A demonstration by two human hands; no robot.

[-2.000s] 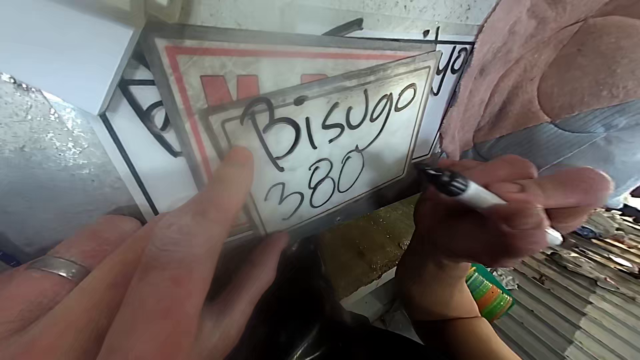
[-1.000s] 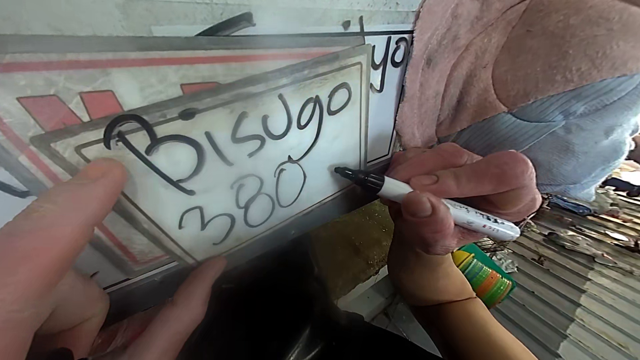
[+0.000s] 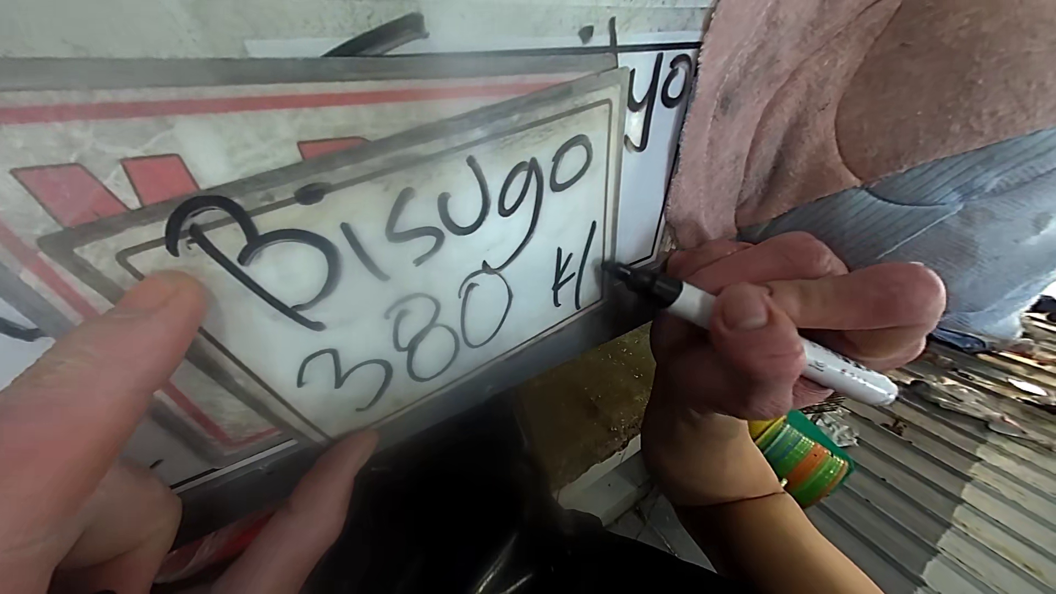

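Note:
A laminated sign card [image 3: 445, 247] with black handwritten letters and digits lies tilted on top of other signs. My left hand [image 3: 124, 421] grips its lower left corner between thumb and index finger. A white marker pen with a black tip [image 3: 767, 330] is held in my right hand [image 3: 792, 322], its tip at the card's right edge beside freshly drawn strokes. Behind the card is a larger laminated sign with a red border [image 3: 330, 99], and part of another white sign [image 3: 656, 148] shows at the right.
A pinkish cloth [image 3: 742, 124] and blue-grey ribbed fabric [image 3: 932, 223] lie at the upper right. Below them are a multicoloured striped round object [image 3: 804, 462] and a corrugated surface [image 3: 932, 478] with scattered debris. Something black and shiny [image 3: 462, 511] is beneath the signs.
New black strokes stand to the right of the digits on the card. The marker has stayed in my right hand, near the card's right edge. The view has moved closer to the card.

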